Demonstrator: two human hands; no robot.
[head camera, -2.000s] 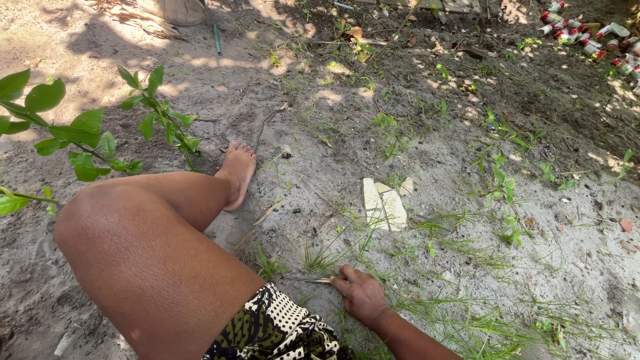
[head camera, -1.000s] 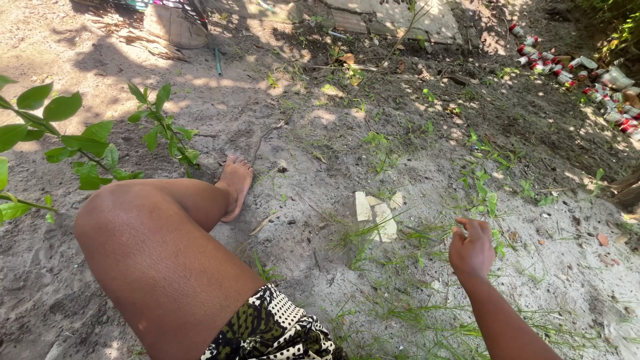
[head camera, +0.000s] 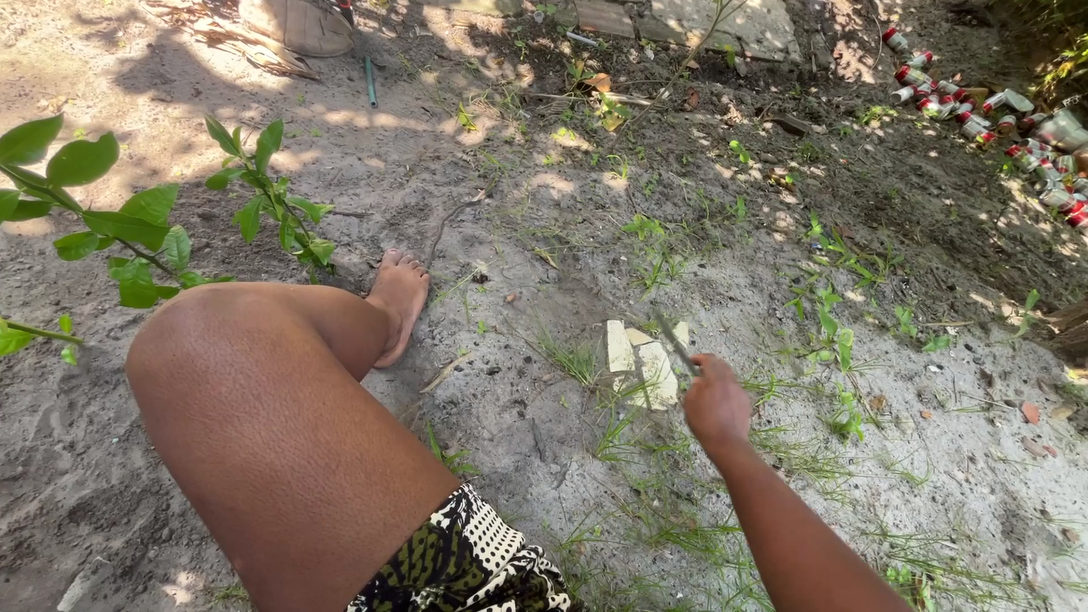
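Note:
My right hand (head camera: 716, 401) is closed around the end of a thin dark blade-like tool (head camera: 677, 342), whose make is blurred. The tool points up and left, over or beside several pale flat broken pieces (head camera: 656, 374) lying on the sandy ground; I cannot tell whether it touches them. Thin green grass (head camera: 574, 359) grows just left of the pieces. My left hand is outside the view.
My bent leg and bare foot (head camera: 401, 306) take up the left, near leafy green branches (head camera: 132, 223). Red and white cans (head camera: 956, 106) lie heaped at the upper right. Flat paving slabs (head camera: 714, 25) and a short green tube (head camera: 371, 82) are at the top.
My right hand was low by the shorts with the tool, then farther right above the grass. It has now come left to the pale pieces.

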